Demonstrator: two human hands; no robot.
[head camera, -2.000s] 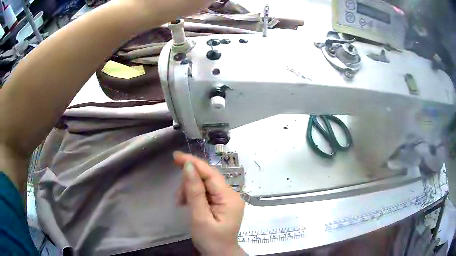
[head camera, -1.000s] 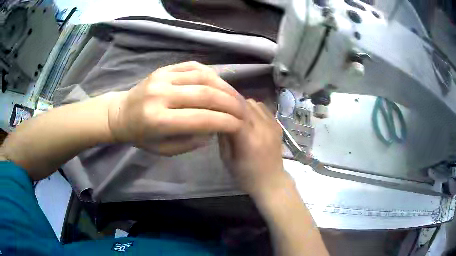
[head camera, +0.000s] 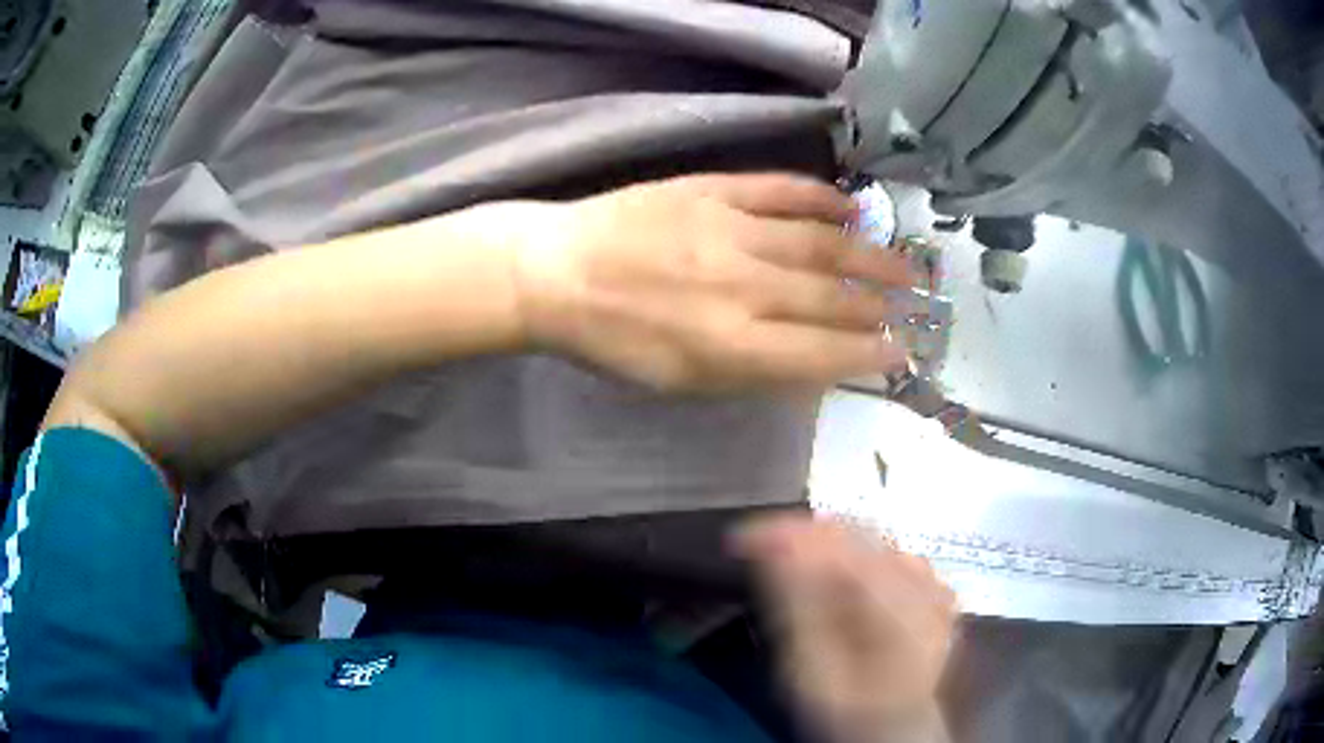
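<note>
A grey-taupe fabric panel (head camera: 479, 465) lies on the table left of the sewing machine (head camera: 1002, 102), with folds at its back. My left hand (head camera: 712, 276) is flat, palm down, over the panel's right part, fingers stretched towards the metal plate (head camera: 925, 337) beside the needle area. Its fingers hide part of the plate and the panel's edge. My right hand (head camera: 864, 624) is blurred at the table's front edge, below and right of my left hand. Whether it holds anything cannot be told. The needle is not clearly visible.
Green-handled scissors (head camera: 1162, 302) lie on the machine bed at the right. A printed ruler (head camera: 1104, 566) runs along the white front edge. Dark fabric (head camera: 639, 559) hangs below the panel at the front. Part of another machine (head camera: 29, 73) shows at the upper left.
The view has shifted down and left. My hands, together near the panel's right side a second ago, are now apart: the left flattened towards the plate, the right lower at the front edge.
</note>
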